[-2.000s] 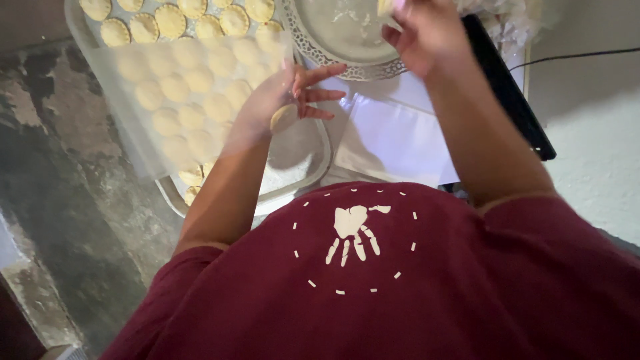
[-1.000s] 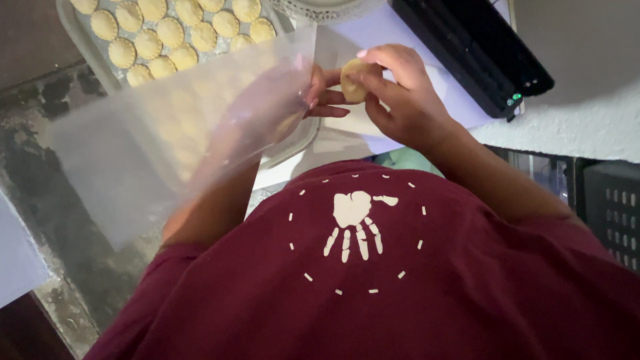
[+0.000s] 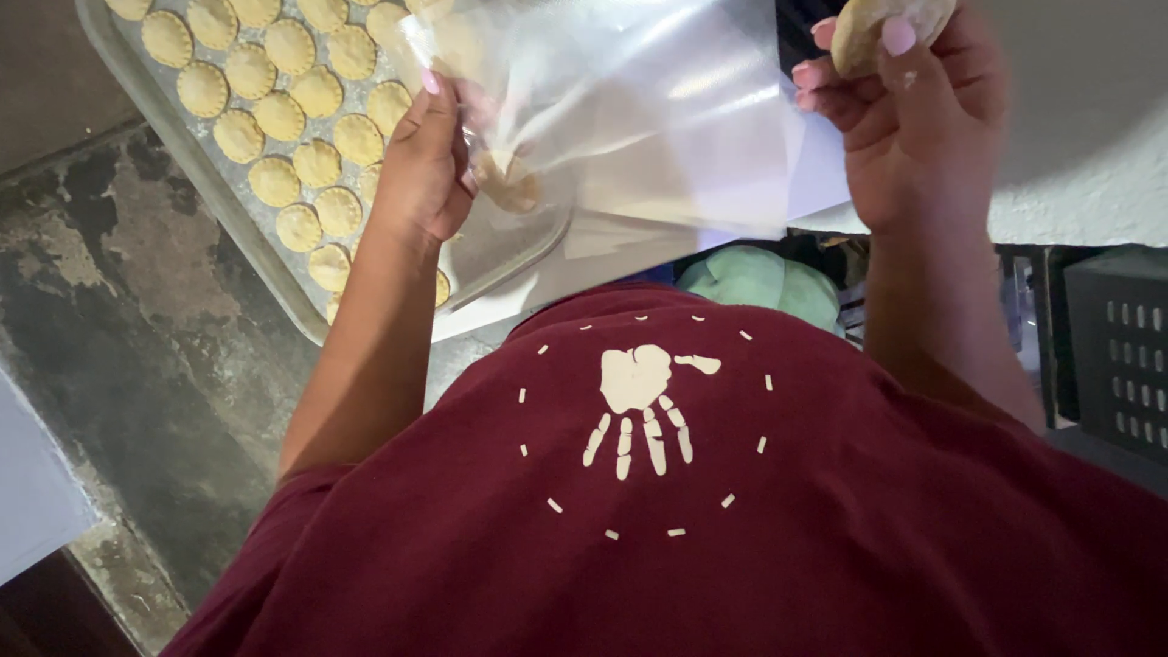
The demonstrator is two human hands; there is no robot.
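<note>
My left hand (image 3: 433, 151) grips a clear plastic bag (image 3: 657, 109) by its left end, over the right part of a metal tray (image 3: 219, 219). A round piece of dough (image 3: 509, 181) shows by the fingers of that hand, seen through the plastic; whether the fingers grip it too, I cannot tell. My right hand (image 3: 922, 119) is raised at the upper right, right of the bag, and holds a pale round piece of dough (image 3: 890, 27) between thumb and fingers. Rows of round, crimp-edged filled dough pieces (image 3: 278, 116) lie on the floured tray.
Behind my right hand is part of a black appliance (image 3: 803, 32). A white surface (image 3: 1077, 109) extends to the right. Below it are a pale green object (image 3: 762, 283) and a dark slotted crate or housing (image 3: 1127, 342). The worn floor (image 3: 137, 274) shows at the left.
The bag, which was stretched out to the left of my left hand, now extends to its right. My hands were close together at a dough piece and are now apart, the right one holding dough.
</note>
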